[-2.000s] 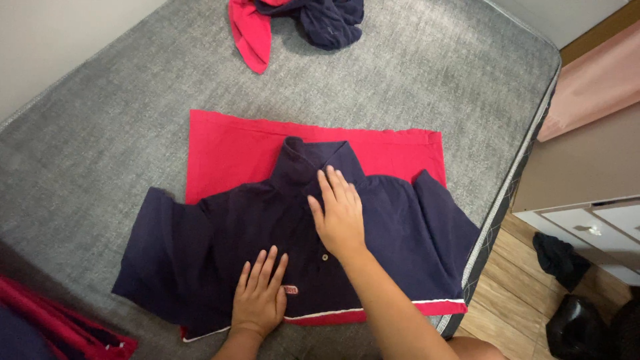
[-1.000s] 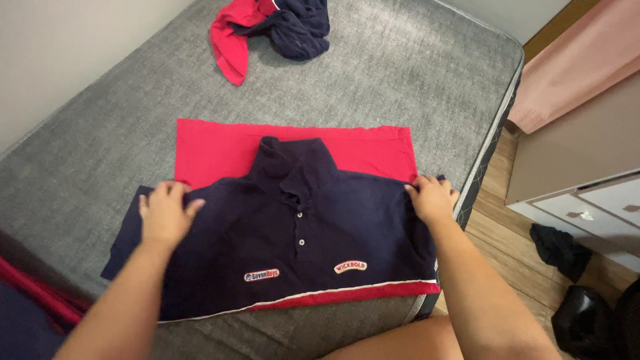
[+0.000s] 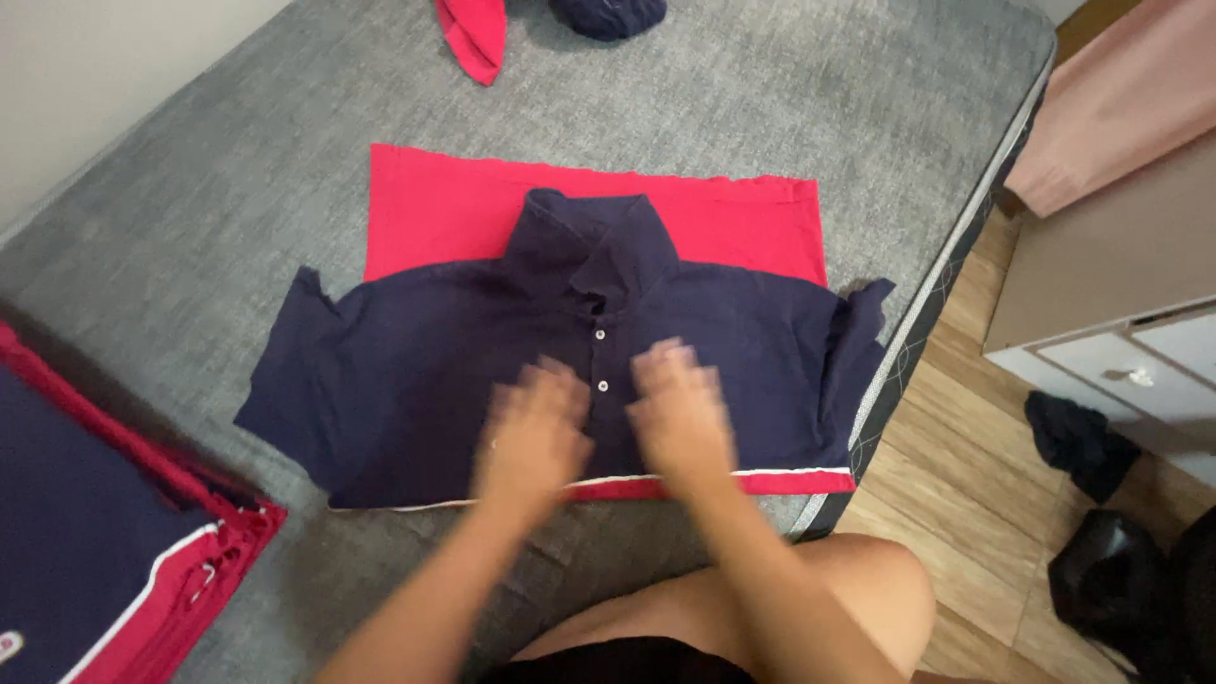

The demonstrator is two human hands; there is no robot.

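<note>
A navy and red polo shirt (image 3: 427, 370) lies on the grey mattress (image 3: 313, 608), its lower red part folded up behind the collar and its short sleeves out to both sides. Over the left part of the chest is my left hand (image 3: 537, 427), blurred, fingers pointing toward the collar. My right hand (image 3: 679, 408), also blurred, is over the chest just right of the button placket. Both appear empty; whether they touch the cloth is unclear. The collar stands up, somewhat crumpled.
A stack of folded navy and red garments (image 3: 104, 513) lies at the left. Crumpled red and navy clothing (image 3: 608, 14) is at the top. Right of the mattress edge are a drawer unit (image 3: 1121, 256), pink fabric (image 3: 1111, 104) and dark items (image 3: 1107, 570) on the wood-look floor.
Both hands have moved inward from the shirt's sleeves to the middle of its chest. Two seconds ago they were pressing near the collar and lower front.
</note>
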